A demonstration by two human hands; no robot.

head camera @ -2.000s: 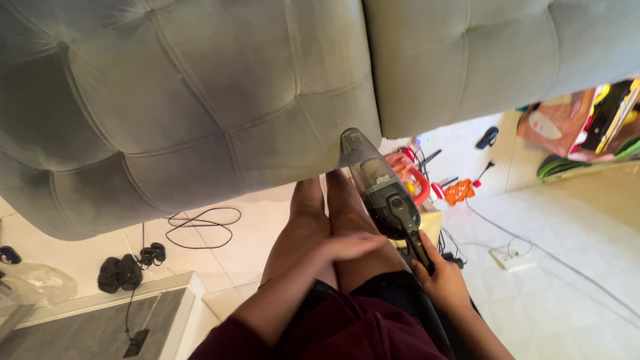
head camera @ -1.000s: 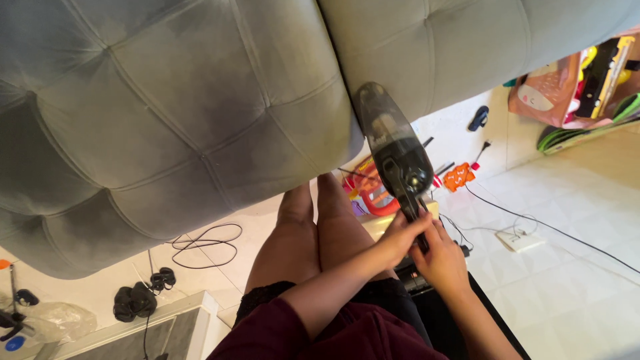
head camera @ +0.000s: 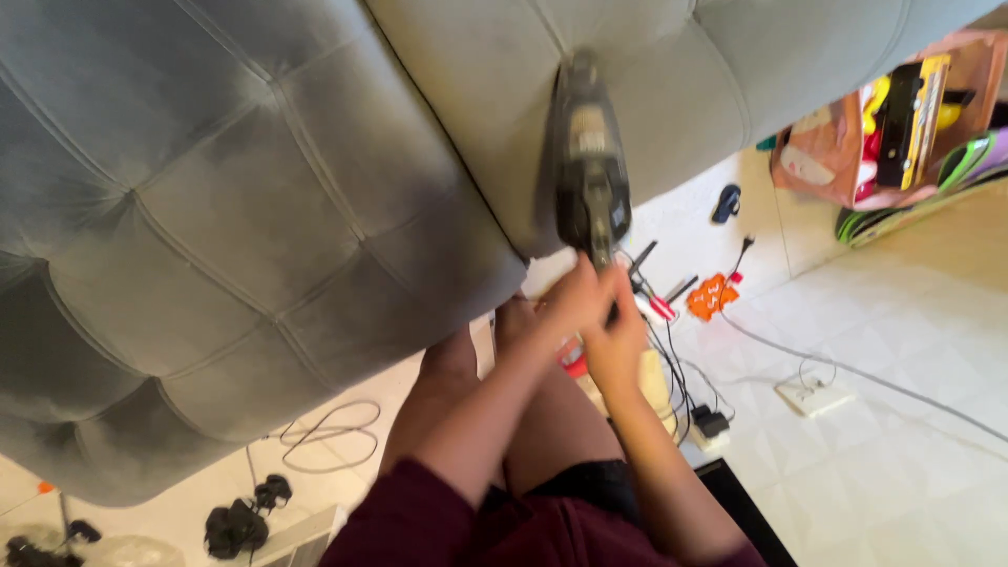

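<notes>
A dark handheld vacuum cleaner (head camera: 594,165) with a clear dust cup lies over the right-hand section of the tufted grey sofa (head camera: 654,94), its nozzle pointing away from me at the fabric. Both hands are wrapped on its handle, a little past the sofa's front edge. My left hand (head camera: 579,295) is blurred and sits at the upper part of the handle. Just to the right, my right hand (head camera: 618,331) grips the same handle. The seam between the two sofa sections runs left of the vacuum.
Cables and a black power adapter (head camera: 710,421) lie on the tiled floor at the right, with an orange plastic piece (head camera: 713,297) and a white socket box (head camera: 813,392). A pink toy bin (head camera: 815,157) stands upper right. A looped cable (head camera: 331,435) lies lower left.
The vacuum has moved from the left section's edge, across the seam, onto the right section. My left hand, off the vacuum two seconds ago, has joined my right hand on the handle.
</notes>
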